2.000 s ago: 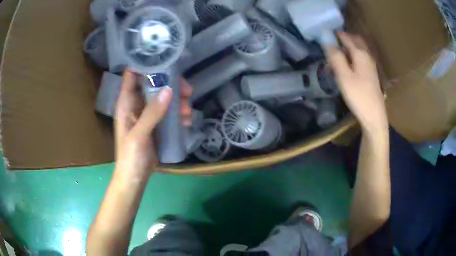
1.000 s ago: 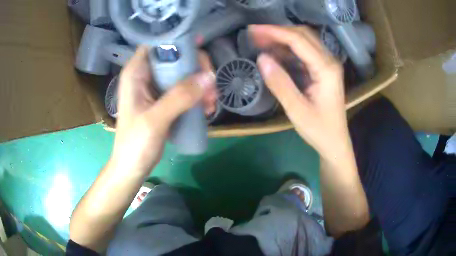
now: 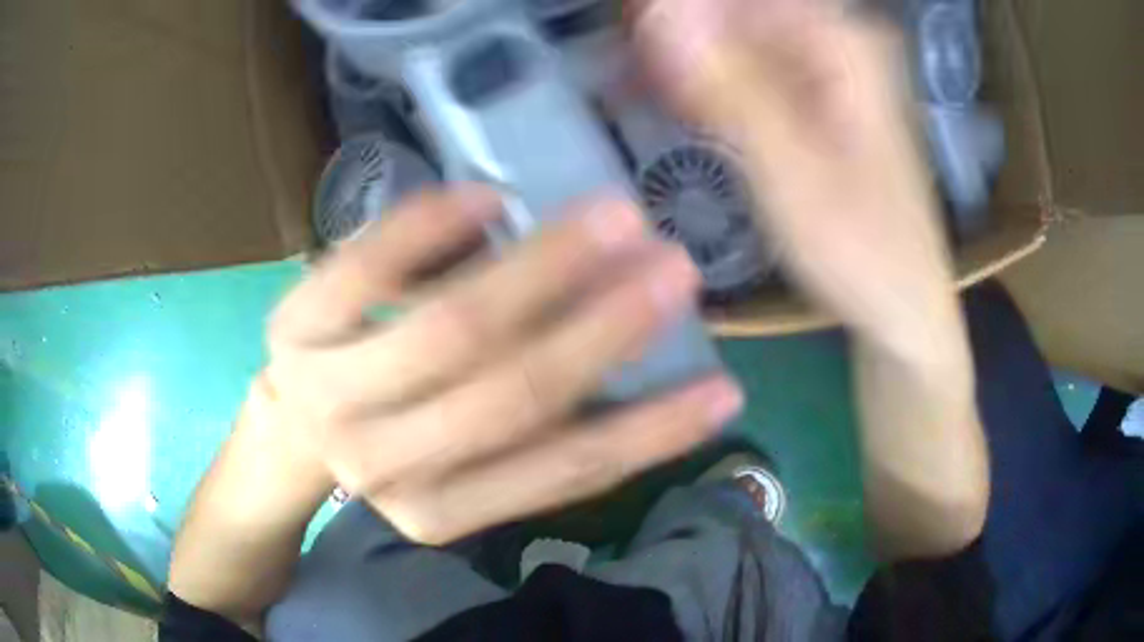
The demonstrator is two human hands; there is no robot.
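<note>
My left hand [image 3: 489,364] is wrapped round the handle of a grey handheld fan body [image 3: 552,151], held tilted close to the camera, its head cut off by the top edge. A dark oval panel [image 3: 489,69] shows on the handle below the head. My right hand [image 3: 753,63] is blurred at the top, over the carton, near the held fan body; its fingertips are unclear and I cannot tell if it holds anything. Other grey fan bodies [image 3: 698,207] with spoked grilles lie in the open brown carton [image 3: 138,138] behind.
The green floor [image 3: 100,364] shows below the carton, with a yellow-black line [image 3: 94,552] at the lower left. A dark-clothed leg of another person [image 3: 1041,439] is at the right. My shoes and grey trousers [image 3: 376,571] are at the bottom.
My left hand has turned over and come closer with the fan body, which now tilts with its head to the upper left. My right hand has moved up and blurred.
</note>
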